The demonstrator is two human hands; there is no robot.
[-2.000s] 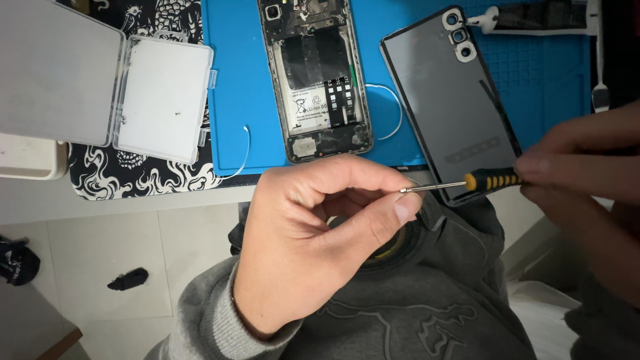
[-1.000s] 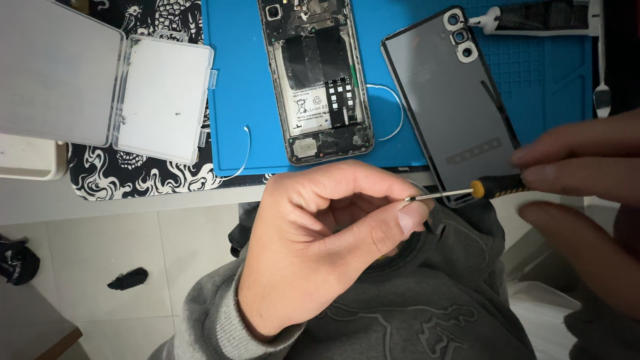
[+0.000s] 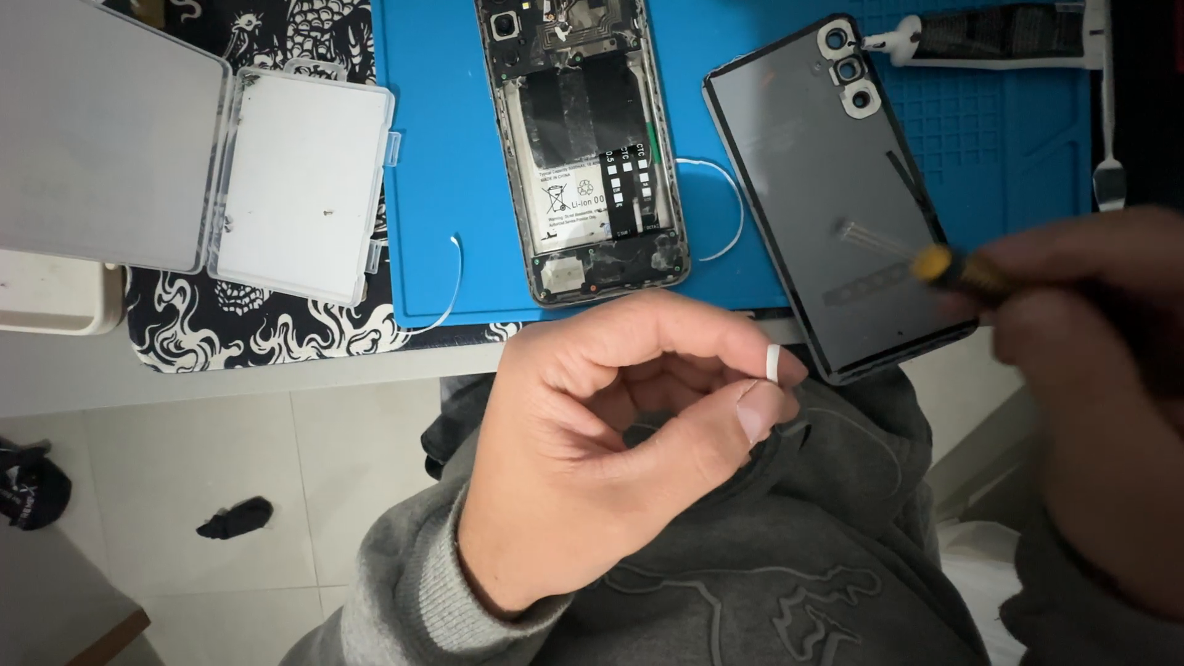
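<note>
My left hand [image 3: 629, 444] pinches a small white piece [image 3: 772, 363] upright between thumb and forefinger, below the phone. In my right hand [image 3: 1082, 351], blurred by motion, is a screwdriver with a black and yellow handle [image 3: 943, 268]; its metal shaft points left over the phone's back cover. The opened smartphone [image 3: 592, 139] lies on the blue work mat [image 3: 444, 185], its battery and inner parts showing. To its right, tilted, rests the grey back cover [image 3: 832, 185] with several camera rings.
A clear plastic case [image 3: 301, 185] with its lid open lies at the left, small specks inside. White cables [image 3: 460, 277] curve on the mat. A glue tube [image 3: 999, 35] lies at the top right, its nozzle at the cover's camera rings. A white tray [image 3: 55, 296] stands at the far left.
The screwdriver has moved up and right, away from my left fingertips, where its shaft was before. The small white piece now shows between my left fingers. My left hand has stayed nearly in place.
</note>
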